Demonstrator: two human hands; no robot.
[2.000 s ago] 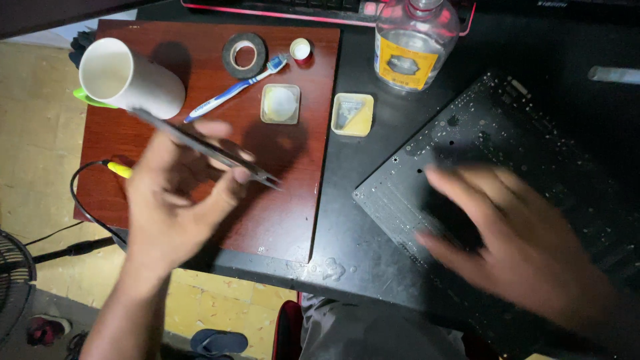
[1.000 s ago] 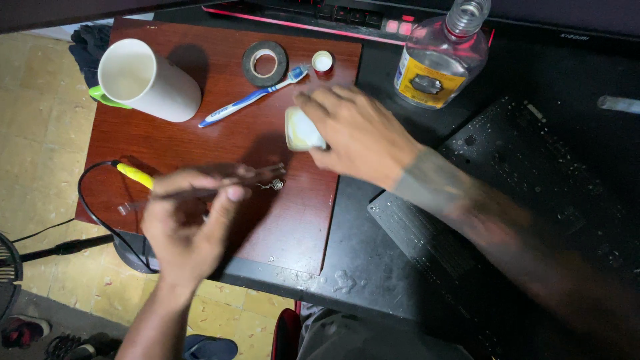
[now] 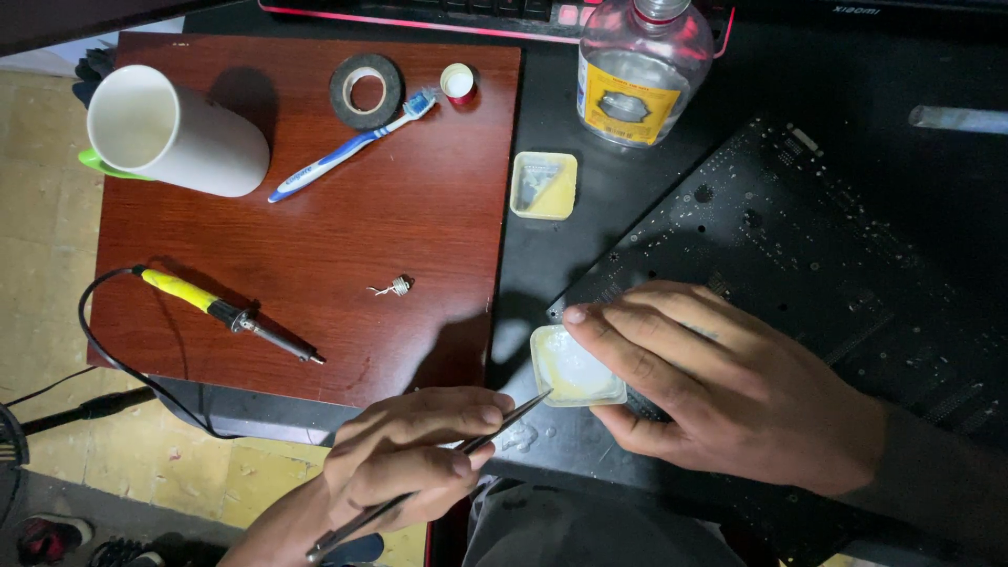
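Metal tweezers [image 3: 504,425] are held by my left hand [image 3: 413,465], their tip at the near left rim of a small square container [image 3: 579,366] with whitish paste. My right hand [image 3: 709,386] grips that container by its right side, over the corner of a black circuit board [image 3: 795,260]. Its lid [image 3: 543,186], partly yellow inside, lies on the black desk. A small coil of solder wire [image 3: 400,285] rests on the reddish wooden board [image 3: 425,220]. Left of it lies a soldering iron [image 3: 236,315] with a yellow handle.
A white mug [image 3: 213,146], a roll of black tape [image 3: 366,90], a toothbrush [image 3: 346,153] and a bottle cap [image 3: 458,84] stand or lie on the wooden board. An uncapped clear bottle [image 3: 638,79] stands behind the lid, near a backlit keyboard [image 3: 441,20].
My right hand has brought the paste container from the wooden board to the desk's near side. The tweezers have moved right, from near the solder coil to the container.
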